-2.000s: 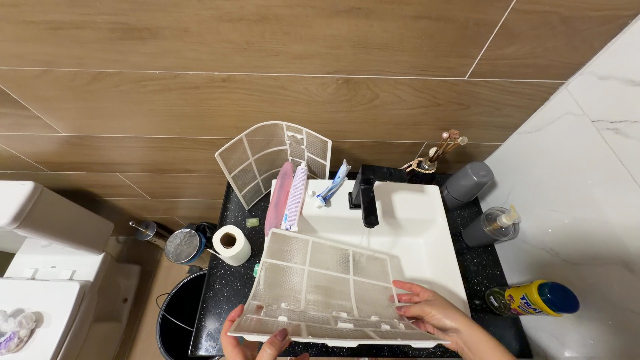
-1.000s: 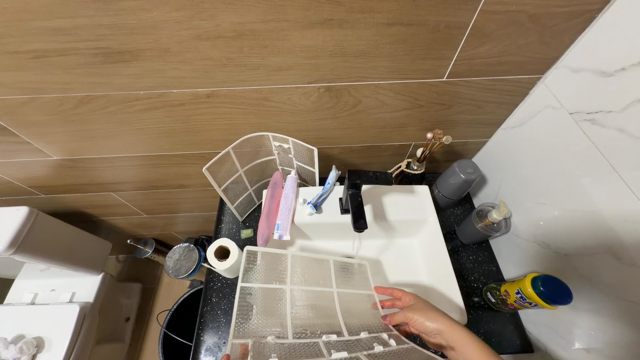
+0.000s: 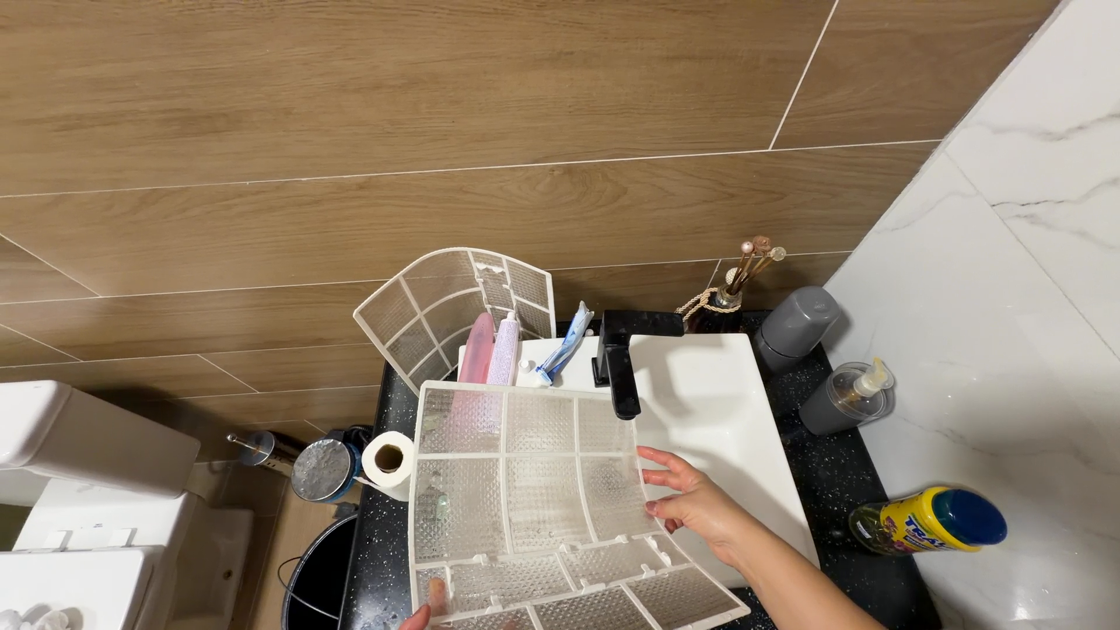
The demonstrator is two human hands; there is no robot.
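A white-framed mesh air filter [image 3: 542,499] is held over the left part of the white sink [image 3: 709,385]. My right hand [image 3: 696,499] grips its right edge, fingertips on the frame. At the bottom of the view my left hand [image 3: 424,612] holds its lower left corner, mostly hidden, one finger showing through the mesh. Beyond the sink's back left corner a second curved mesh filter [image 3: 437,306] leans against the wood-look wall. The black faucet [image 3: 621,359] stands just behind the held filter's upper right corner.
A pink case [image 3: 479,346], a toothpaste tube [image 3: 505,350] and a blue-white tube [image 3: 566,344] lie at the sink's back left. Toilet paper [image 3: 388,459] stands left. A grey cup [image 3: 796,328], soap dispenser [image 3: 849,398] and yellow bottle [image 3: 927,522] line the right.
The held filter has been tilted up, its mesh face now standing taller in view. My left hand, plainly seen at the lower edge earlier, is now mostly out of sight.
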